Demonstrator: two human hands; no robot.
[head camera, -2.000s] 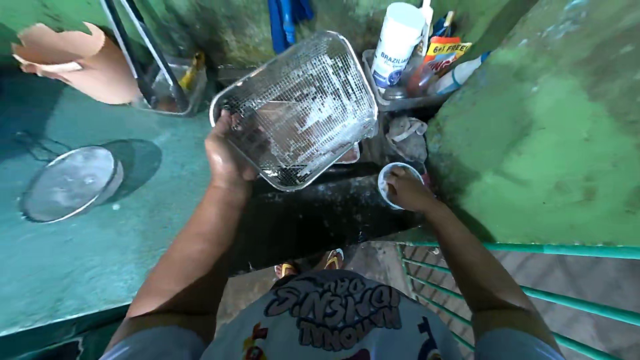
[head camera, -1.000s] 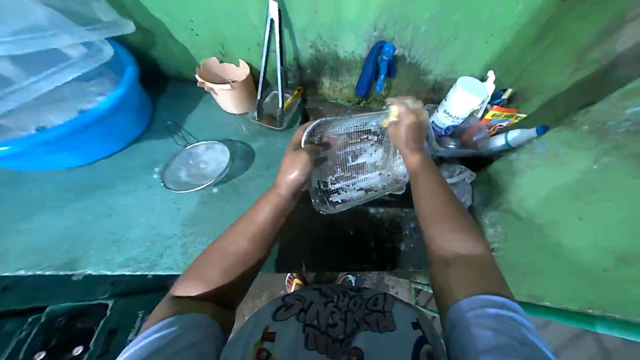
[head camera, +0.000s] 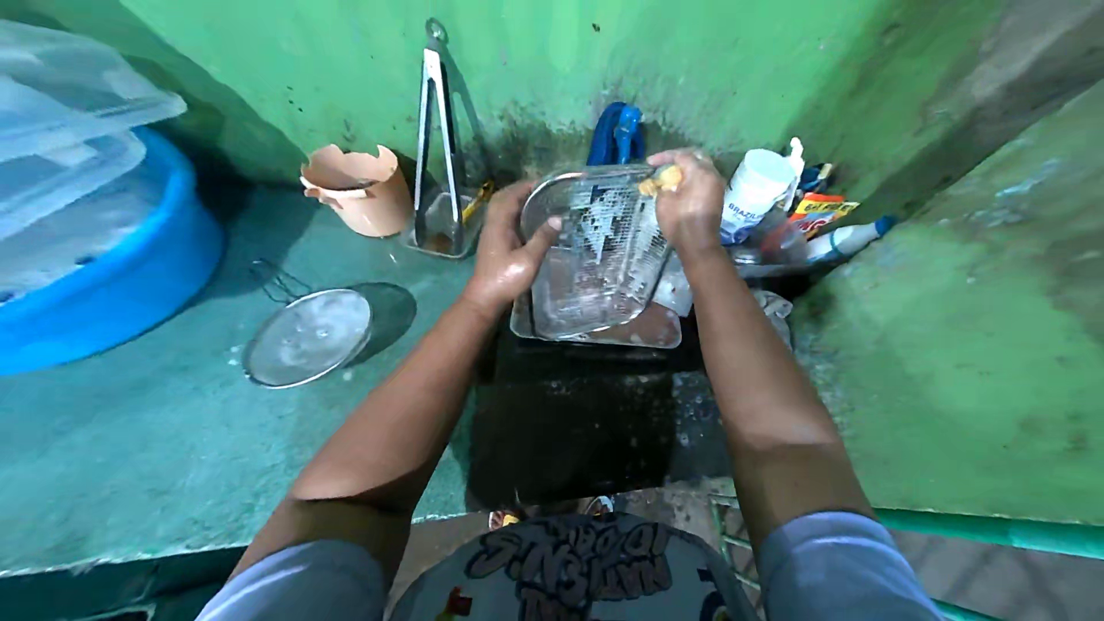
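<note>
My left hand (head camera: 509, 254) grips the left rim of a rectangular wire-mesh basket (head camera: 595, 259), its thumb over the near side. At the basket's upper right corner, my right hand (head camera: 690, 194) is closed on a yellowish sponge (head camera: 662, 180), pressed to the rim. White suds cling to the mesh. The basket is tilted above a dark, wet basin (head camera: 573, 431). Under it, partly hidden, lies a metal tray (head camera: 647, 328). A blue tap (head camera: 627, 134) is on the wall just behind the basket.
On the left counter (head camera: 155, 448) stand a round strainer (head camera: 310, 338), a broken-rimmed peach pot (head camera: 362, 194), metal tongs (head camera: 437, 129) in a small plastic container (head camera: 444, 228), and a blue tub (head camera: 129, 276) with clear plastic containers. At right, a caddy holds a white canister (head camera: 757, 194) and bottles.
My right hand has gone from a small white bowl at the right to the basket's upper right corner, with the sponge in it. The view has shifted left.
</note>
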